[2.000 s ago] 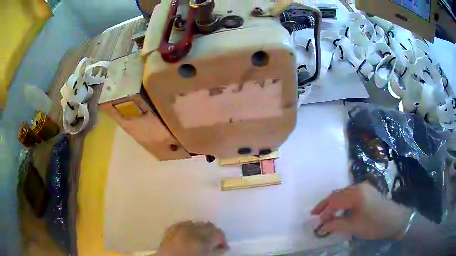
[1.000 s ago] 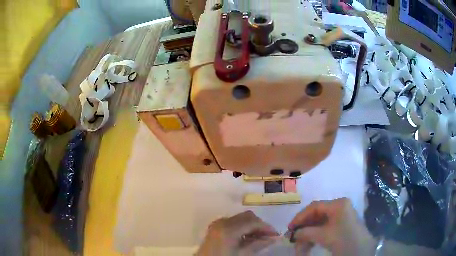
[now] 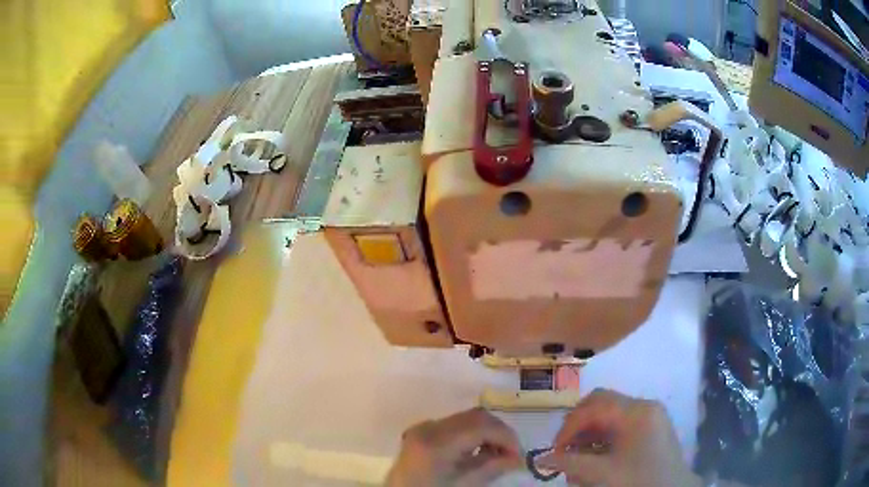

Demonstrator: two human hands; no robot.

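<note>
My left hand (image 3: pixel 453 452) and my right hand (image 3: pixel 619 445) are close together at the bottom, just in front of the work clamp (image 3: pixel 527 399). A small dark curved ring (image 3: pixel 541 463) shows between their fingertips. The right fingers pinch it; the left fingers are bent beside it, and what they hold is hard to make out. A pale strap (image 3: pixel 329 463) lies on the white sheet left of my left hand. The cream machine head (image 3: pixel 557 262) stands above the clamp.
A clear plastic bag of dark parts (image 3: pixel 777 380) lies at right. A heap of white straps (image 3: pixel 819 209) is behind it. A smaller strap bundle (image 3: pixel 203 204) and golden-brown cylinders (image 3: pixel 131 231) are at left. The control panel (image 3: pixel 819 67) is upper right.
My left hand has come in from the bottom edge and my right hand has moved left to meet it. The dark ring now shows between them. The camera view has shifted.
</note>
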